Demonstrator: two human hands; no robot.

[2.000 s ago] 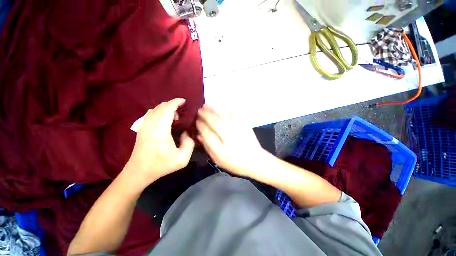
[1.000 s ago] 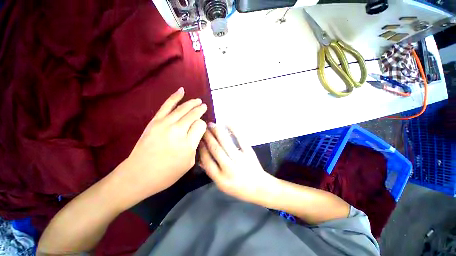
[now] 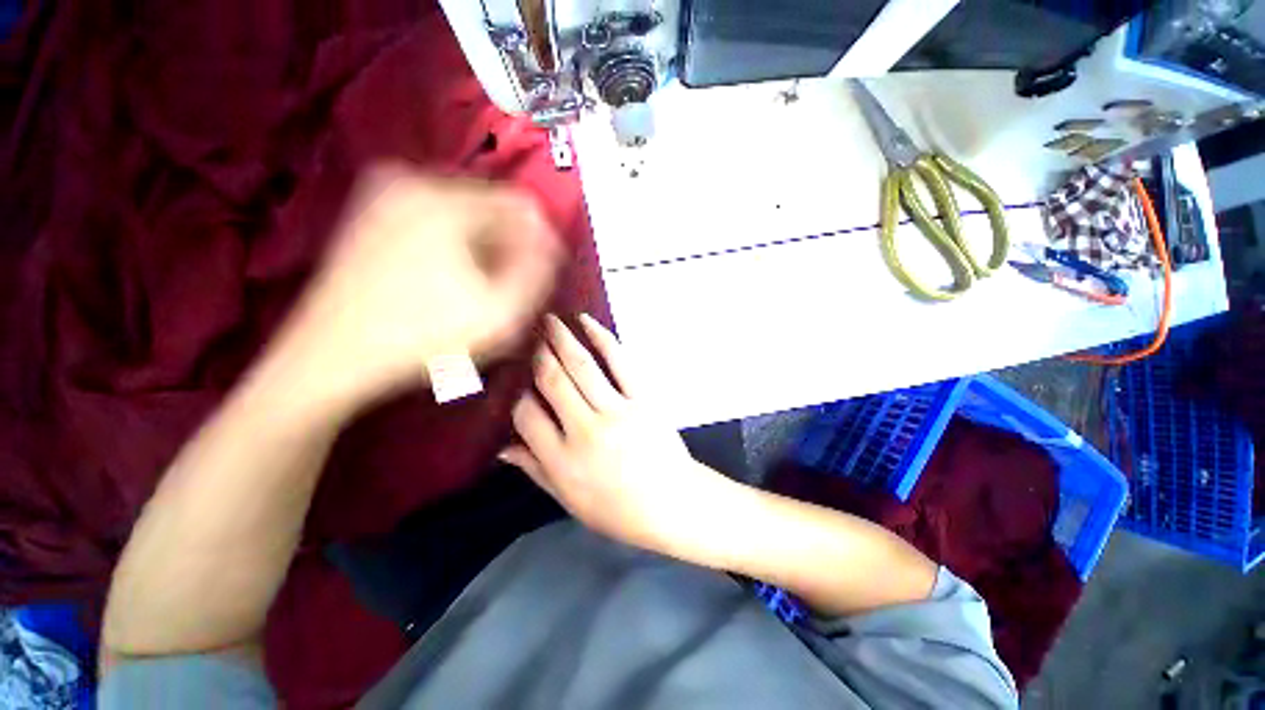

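Observation:
Dark red cloth (image 3: 181,278) covers the left of the white table and hangs towards my lap. A small white label (image 3: 454,376) shows on it beside my left wrist. My left hand (image 3: 430,271) is blurred over the cloth, with its fingers curled; whether it pinches cloth I cannot tell. My right hand (image 3: 590,430) lies on the cloth's edge at the table front, fingers spread and pointing up the frame. The sewing machine head (image 3: 611,70) stands at the top, with the cloth running up to its needle area (image 3: 559,146).
Shears with yellow-green handles (image 3: 936,222) lie on the white table (image 3: 749,319). A checked cloth bundle (image 3: 1099,215), small snips (image 3: 1075,278) and an orange cord (image 3: 1163,264) are at its right end. A blue crate (image 3: 1027,437) with red pieces stands on the floor; another blue crate (image 3: 1179,451) is farther right.
My left hand has lifted and moved up and left, uncovering the white label. My right hand has shifted slightly left, its fingers more spread. More of the machine head shows as the view has shifted.

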